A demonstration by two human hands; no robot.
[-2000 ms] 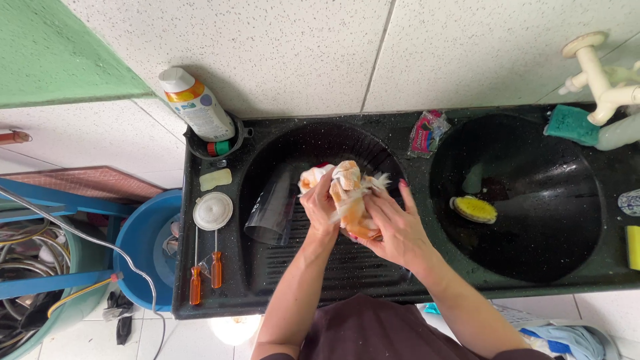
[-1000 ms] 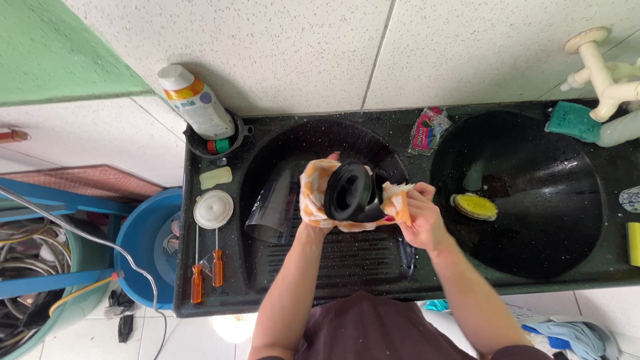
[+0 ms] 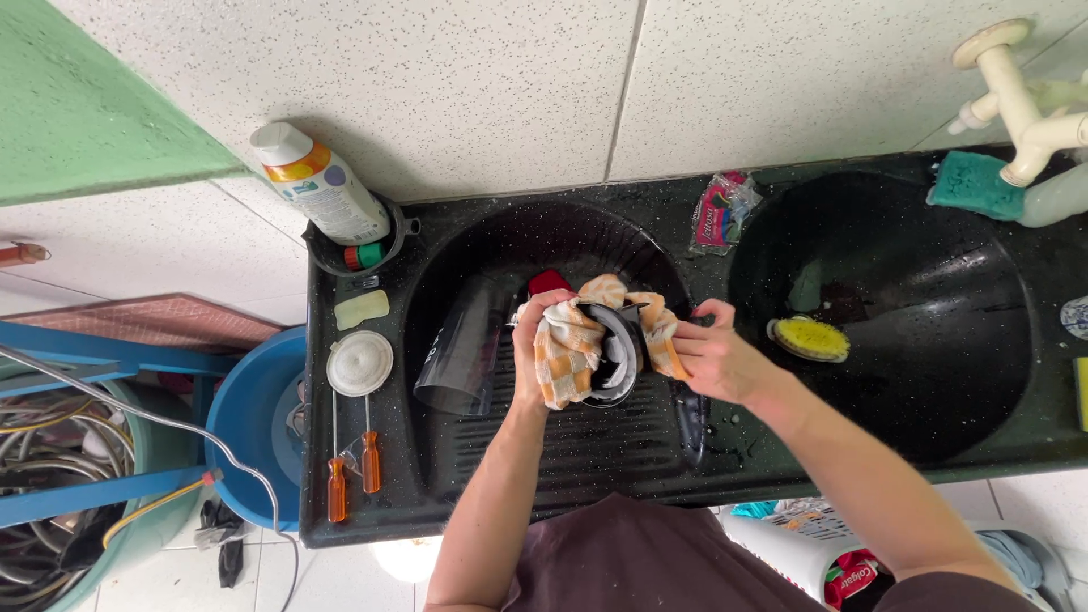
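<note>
Over the left black sink basin [image 3: 586, 459], my left hand [image 3: 529, 340] grips a round black plastic part [image 3: 625, 361] through an orange-and-white checked cloth [image 3: 565, 353]. My right hand [image 3: 710, 353] pinches the other end of the cloth at the part's right side. The part's ring-shaped opening faces up, with a pale patch inside. A clear plastic cylinder [image 3: 459, 357] lies in the basin left of my hands, and a red thing [image 3: 548, 282] shows just behind my left hand.
Two orange-handled screwdrivers [image 3: 371, 463], a round white lid [image 3: 359, 364] and a bottle [image 3: 327, 195] in a black container line the left edge. The right basin holds a yellow-bristled brush [image 3: 810, 338]. A teal sponge [image 3: 977, 185] sits under the taps [image 3: 1016, 102]. Blue basin [image 3: 255, 425] at left.
The black part, mostly covered by the cloth two seconds ago, shows its opening. Since one second ago it has turned, and the cloth now covers its left side.
</note>
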